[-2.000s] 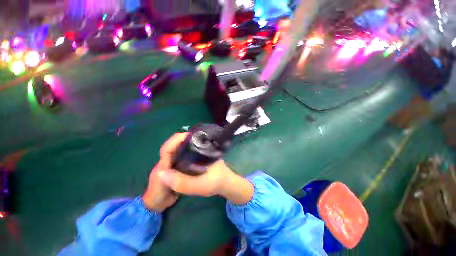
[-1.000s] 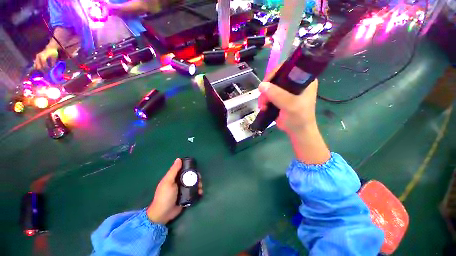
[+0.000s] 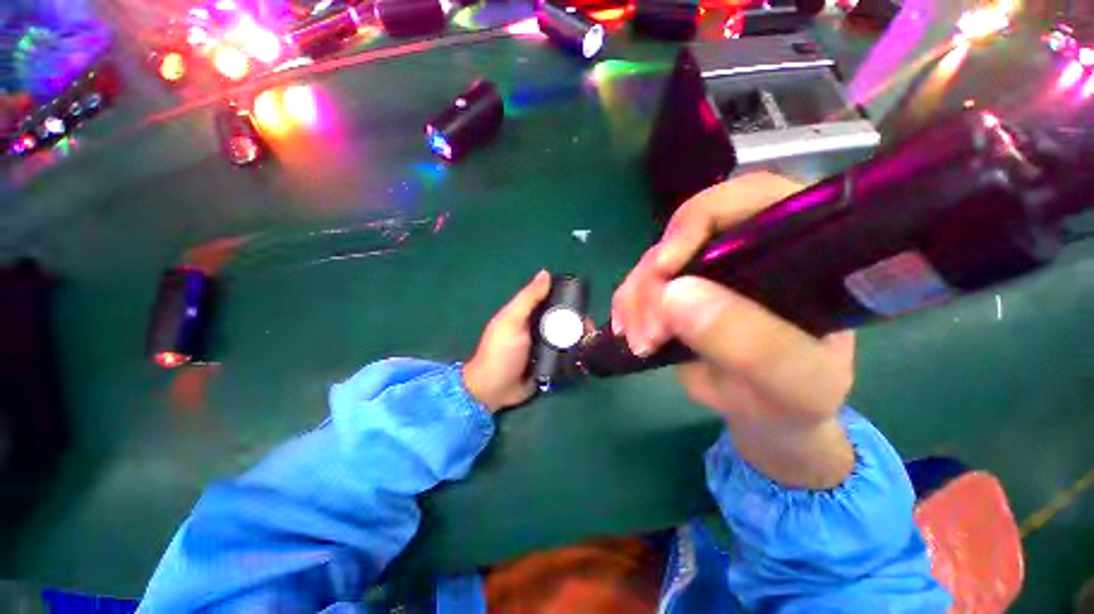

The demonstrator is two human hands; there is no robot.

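Observation:
My left hand (image 3: 506,348) holds a black light unit (image 3: 559,296) upright at the centre of the view. A round white disc (image 3: 561,325) shows on the unit's side. My right hand (image 3: 750,324) grips the thick black electric screwdriver (image 3: 888,234), which lies nearly level with its tapered tip pointing left. The tip is beside the unit's right edge, near the disc; whether it touches cannot be told. The screw feeder (image 3: 786,108) stands behind my right hand, which hides part of its front.
Black light units lie at the left (image 3: 184,314), upper left (image 3: 244,134) and upper middle (image 3: 466,120), with more along the far side. A large dark object (image 3: 26,372) is at the left edge. A red-orange stool (image 3: 974,546) stands lower right.
The screwdriver has moved from the feeder front to beside the held unit and tilted nearly level. My left hand still holds the unit. The view has shifted, so the bench items appear further right and higher.

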